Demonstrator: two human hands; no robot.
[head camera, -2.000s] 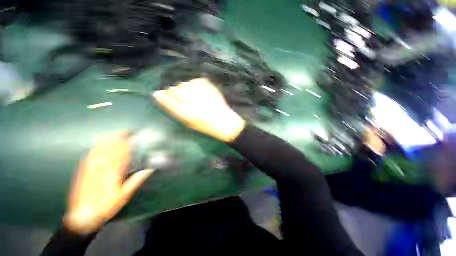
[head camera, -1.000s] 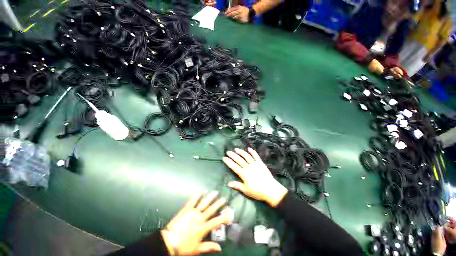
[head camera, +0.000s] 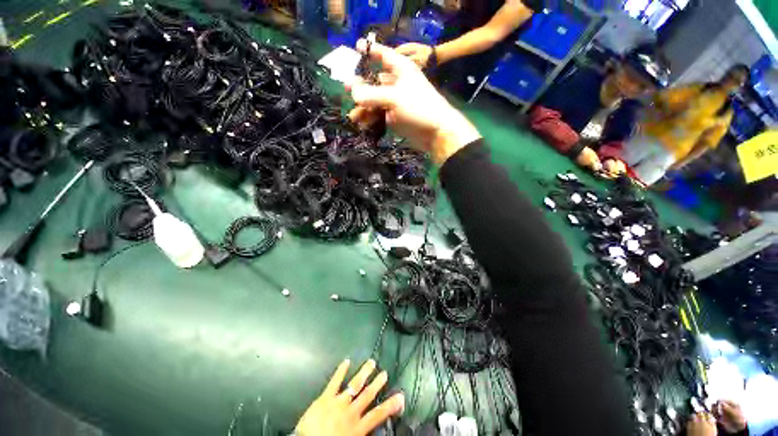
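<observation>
My right hand (head camera: 414, 98) is raised beyond the big heap of black coiled cables (head camera: 213, 77). Its fingers are closed on a small dark cabled piece (head camera: 365, 64) with a pale tip; its exact form is unclear. My left hand (head camera: 348, 410) lies low, fingers spread and empty, cut off by the bottom edge. To its right, a smaller group of coils (head camera: 456, 298) has leads running down to grey and white-faced heads (head camera: 458, 424), partly cut off by the edge. A white needle bottle (head camera: 177, 241) lies on the green table (head camera: 213, 324).
A dark-handled tool (head camera: 60, 200), a clear bag (head camera: 23, 306) and a head with a pale disc (head camera: 92, 308) lie left. A pile with white squares (head camera: 627, 247) lies right. Another person's arm (head camera: 482, 38) reaches in beyond my right hand. Other people stand across the table.
My right hand has risen from the smaller coils to above the far heap and now holds a dark piece. My left hand is lower in view. The camera view has shifted.
</observation>
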